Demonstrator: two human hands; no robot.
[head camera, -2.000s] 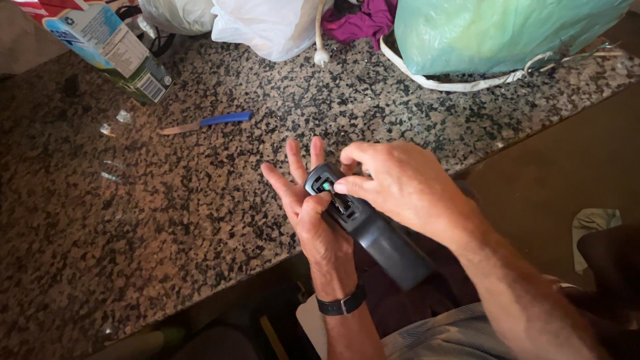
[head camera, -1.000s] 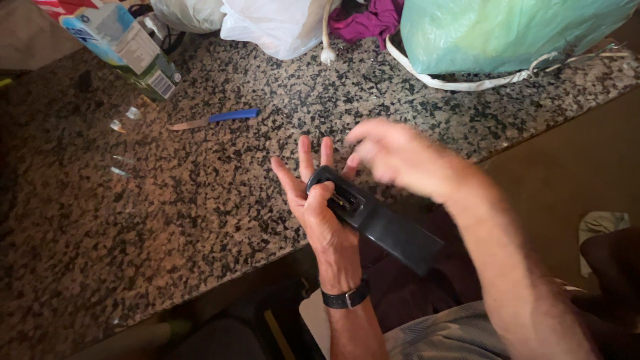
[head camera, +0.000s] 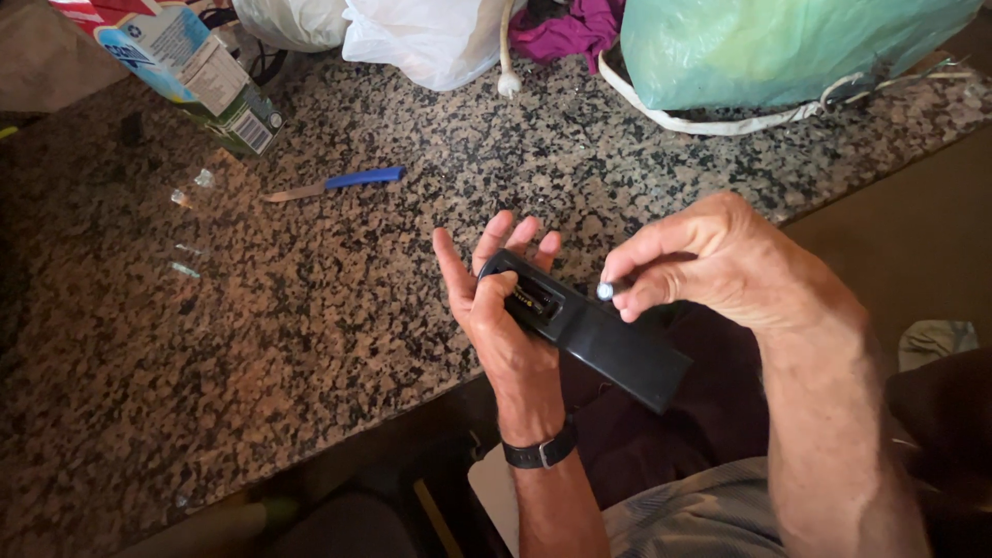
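My left hand (head camera: 504, 325) holds a black remote control (head camera: 612, 349) with its back facing up, the thumb at the edge of the uncovered battery compartment (head camera: 535, 294). A dark battery with gold-coloured marks lies inside that compartment, partly behind the thumb. To the right of the remote, my right hand (head camera: 697, 263) pinches a small battery (head camera: 606, 291) between thumb and fingertips, its silvery end facing left. The battery is apart from the remote.
On the granite countertop (head camera: 310, 310) lie a knife with a blue handle (head camera: 364, 177) and small clear plastic scraps (head camera: 184, 269). A carton (head camera: 217, 77), a white plastic bag (head camera: 426, 39), purple cloth (head camera: 570, 31) and a green bag (head camera: 759, 54) stand or lie behind, with a white cord (head camera: 697, 122).
My right hand was at the battery compartment, then drew away to the right; a battery now shows between its fingers. My left hand keeps hold of the remote.
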